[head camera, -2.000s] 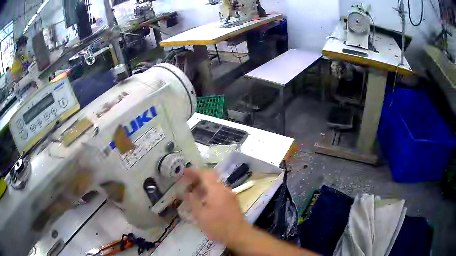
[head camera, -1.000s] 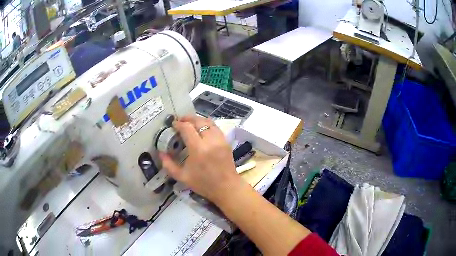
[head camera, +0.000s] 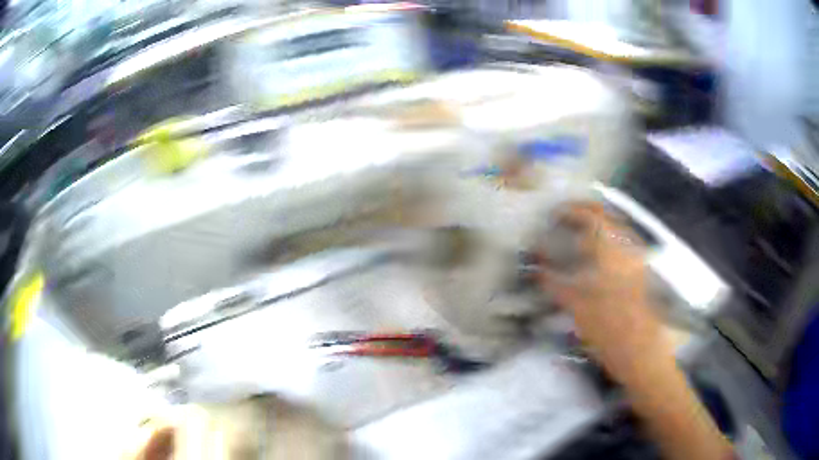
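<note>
The frame is heavily blurred. The white sewing machine head (head camera: 305, 166), with blurred blue lettering, spans the view. My right hand (head camera: 606, 278) is at its front face, with thumb and fingers around the round tension knob (head camera: 566, 241). The snips (head camera: 391, 345), with orange-red handles, lie on the white machine bed (head camera: 296, 373), left of my right hand. A beige, cloth-like shape (head camera: 269, 436) shows at the bottom edge, lower left. A small skin-toned or brown patch is beside it; I cannot tell if it is my left hand. Needle and presser foot cannot be made out.
The control panel (head camera: 328, 58) stands behind the machine arm. A white table part (head camera: 678, 260) lies right of the head. A blue shape, probably the bin (head camera: 804, 386), is at the far right edge. Other tables are blurred at the upper right.
The view has swung left, so the machine and snips appear further right and more of the arm shows. My right hand stays at the knob. The beige shape has come into view at the bottom.
</note>
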